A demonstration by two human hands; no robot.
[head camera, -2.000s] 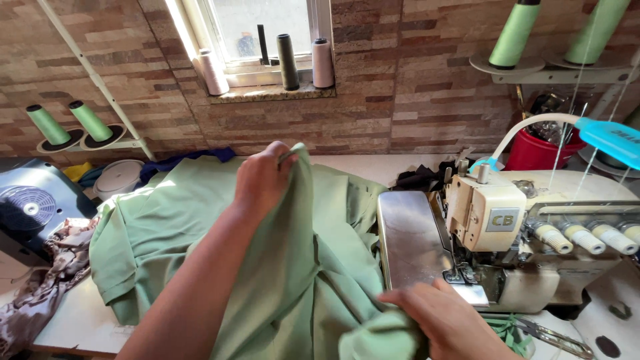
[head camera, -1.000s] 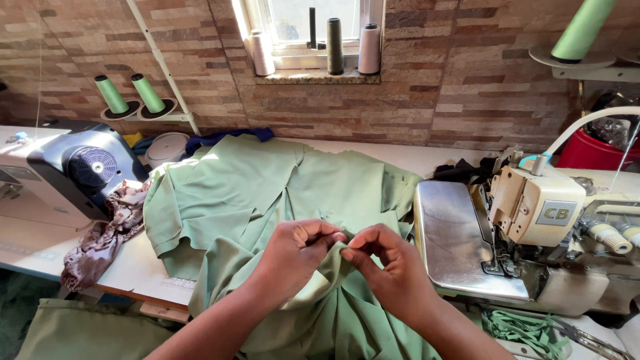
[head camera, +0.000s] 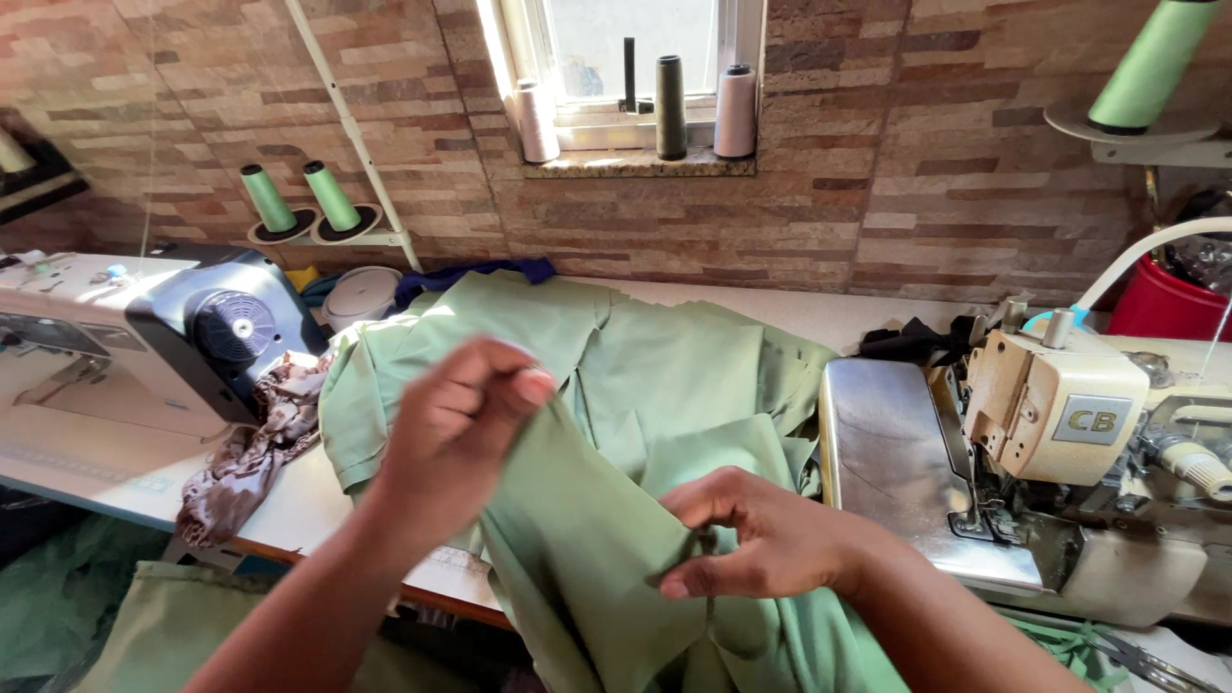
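Light green fabric [head camera: 597, 539] hangs between my hands, its lower folds dropping over the table's front edge. My left hand [head camera: 462, 414], raised and slightly blurred, pinches one end of it between thumb and fingertips. Lower and to the right, my right hand [head camera: 751, 539] grips an edge of the same cloth. More green fabric [head camera: 520, 318] is spread behind my hands on the white table. Right of the cloth stands an overlock sewing machine [head camera: 1059, 404] with a metal plate [head camera: 885, 433].
At left are a white and black sewing machine [head camera: 231, 337] and a patterned brown cloth [head camera: 250, 462]. Green thread cones [head camera: 332, 197] stand on a holder by the wall. Scissors [head camera: 1155, 664] and green scraps [head camera: 1054, 645] lie at lower right. A red container [head camera: 1165, 298] stands behind the overlock.
My hands have come apart from where they met at the fabric's edge. The left hand is now higher and to the left, with cloth stretching down to the right hand.
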